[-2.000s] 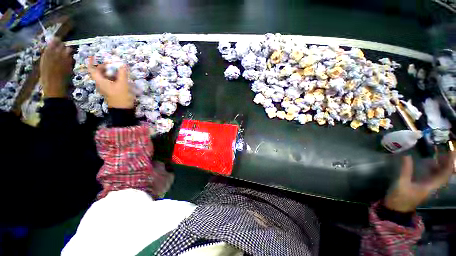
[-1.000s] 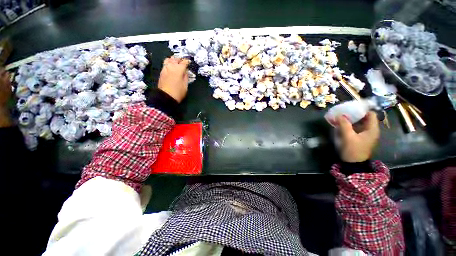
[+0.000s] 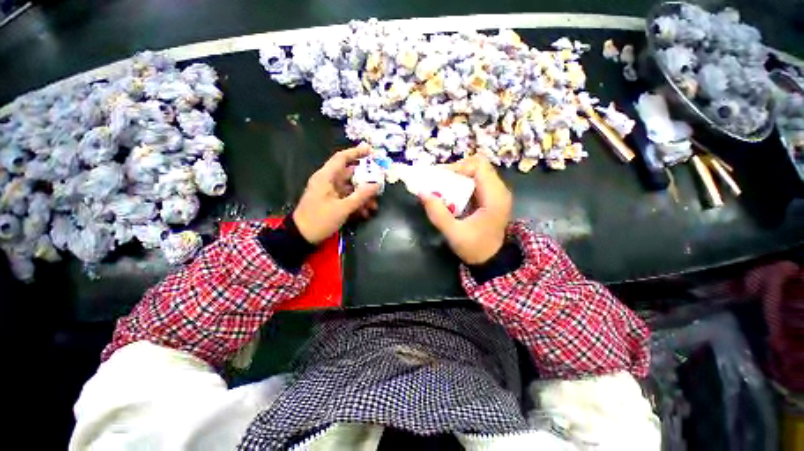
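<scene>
My left hand (image 3: 333, 195) holds a small whitish flower head (image 3: 368, 173) in its fingertips, above the dark table in front of me. My right hand (image 3: 476, 211) is shut on the white glue bottle (image 3: 448, 188), which lies tilted with its tip pointing left. The blue nozzle tip (image 3: 383, 163) is at the flower head; whether it touches cannot be told. The centre pile of unfinished flower heads (image 3: 458, 97), whitish with yellow-orange parts, lies just beyond my hands. The larger grey-lilac pile (image 3: 106, 158) lies at the left.
A red card (image 3: 324, 275) lies partly under my left forearm at the table edge. At the right are gold-coloured rods (image 3: 707, 181), a dark handle (image 3: 649, 160), a crumpled white lump (image 3: 663, 129) and a metal bowl (image 3: 765, 134) heaped with flower heads. A clear plastic bag (image 3: 727, 370) hangs below.
My left hand has moved from the left pile to the centre pile's edge, then nearer me with a flower head. My right hand has taken hold of the bottle and brought it left to the flower head.
</scene>
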